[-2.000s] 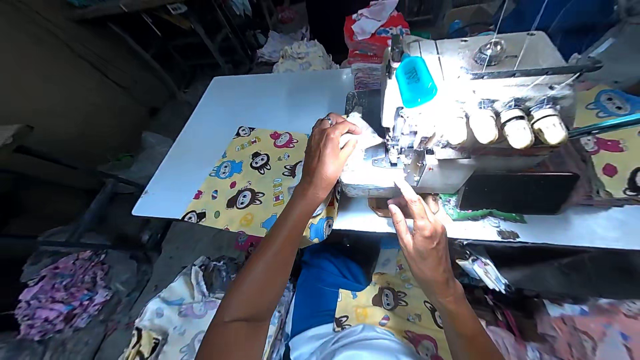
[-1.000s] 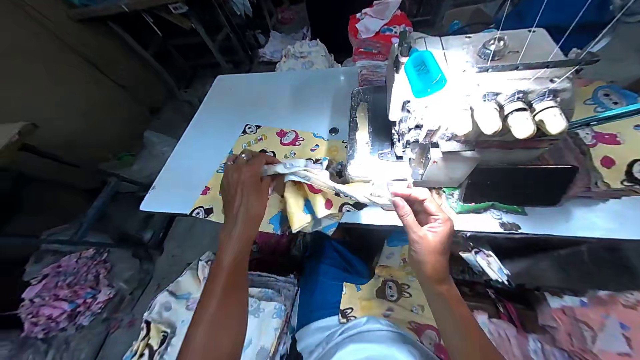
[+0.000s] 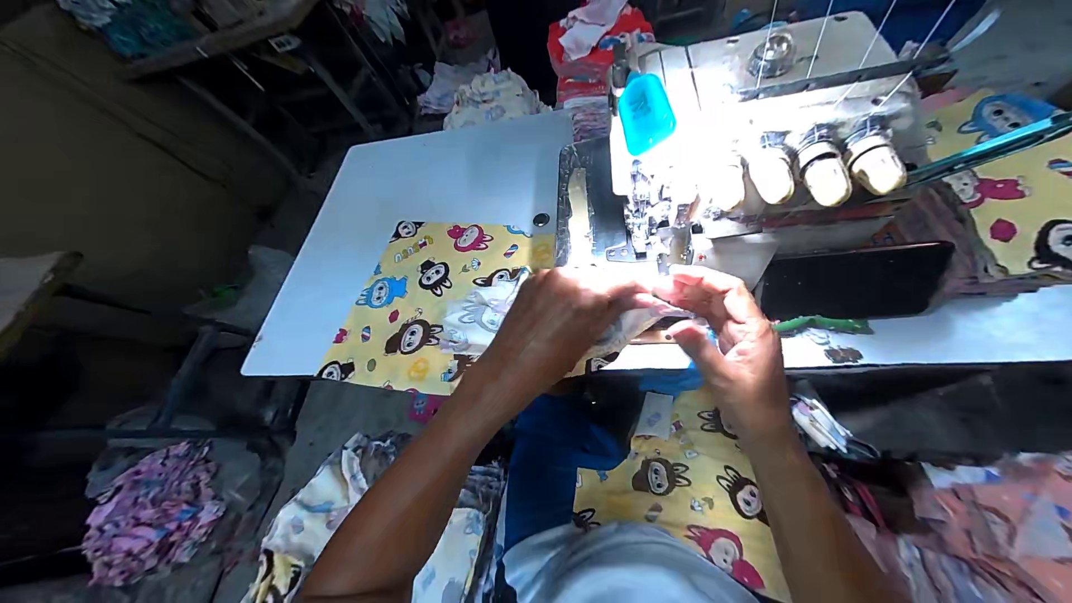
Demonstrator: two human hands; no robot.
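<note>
Just in front of the needle area of a white overlock sewing machine [image 3: 662,209], my two hands meet over a pale printed cloth [image 3: 486,314]. My left hand [image 3: 569,314] has its fingers closed on the cloth's right part, while the rest trails out left under the wrist. My right hand [image 3: 729,335] is curled beside it, thumb and fingertips at the cloth's edge; glare hides whether they pinch it. A yellow cloth with cartoon figures [image 3: 419,293] lies flat on the white table [image 3: 435,167], partly beneath the pale cloth.
A black smartphone [image 3: 854,280] and a green strip [image 3: 821,324] lie right of my right hand. A blue plastic piece [image 3: 646,113] is on the machine. More yellow printed cloth [image 3: 670,486] covers my lap. Fabric piles [image 3: 155,511] sit on the floor around the table.
My left hand has moved right from over the yellow cloth to the front of the machine, bringing the pale cloth. Both hands, apart a second ago, are now close together.
</note>
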